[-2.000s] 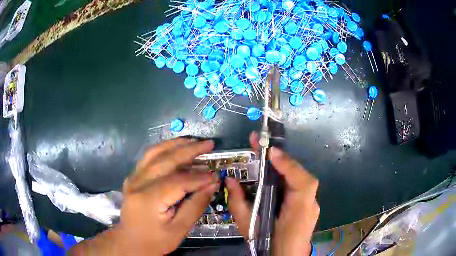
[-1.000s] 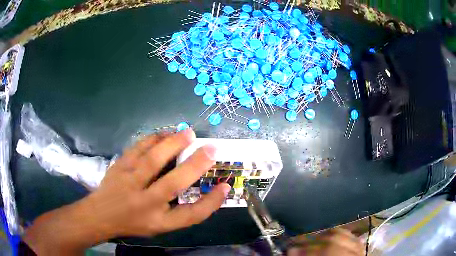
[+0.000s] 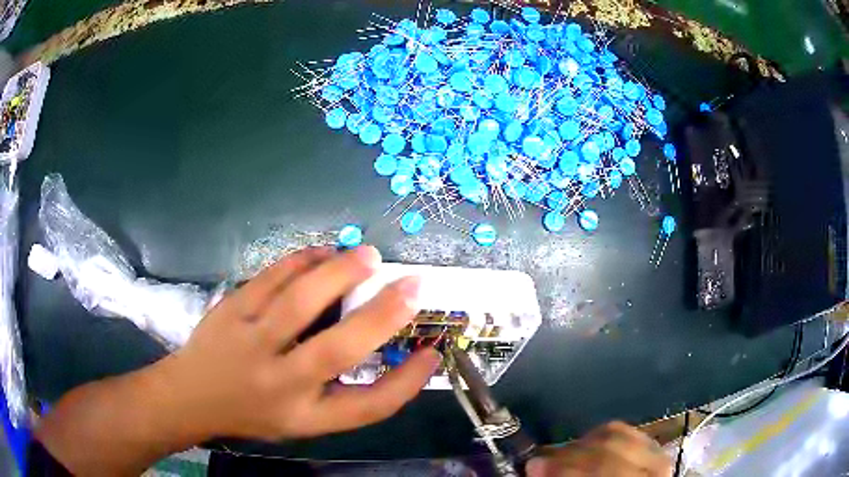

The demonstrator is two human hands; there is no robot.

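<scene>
The white power strip housing [image 3: 475,291] stands tilted on the dark green mat, its open side facing me. Brassy contact strips, a yellow block and a blue part show inside. My left hand [image 3: 289,349] grips the housing at its left, fingers over the top wall and one finger at the opening. My right hand [image 3: 605,455], partly cut off by the bottom edge, holds the soldering iron [image 3: 489,410]. The iron's tip is inside the opening, close to my left fingertip. Whether the tip touches a part cannot be told.
A large pile of blue varistors [image 3: 493,121] lies beyond the housing, with a few loose ones nearer. A black blocky holder [image 3: 791,205] stands at right. A bagged cord [image 3: 121,289] lies at left. Another open unit [image 3: 20,112] is at the far left edge.
Since two seconds ago, the housing has been tilted up and my right hand has moved down and right. Since one second ago, the iron's tip has moved left, deeper into the opening.
</scene>
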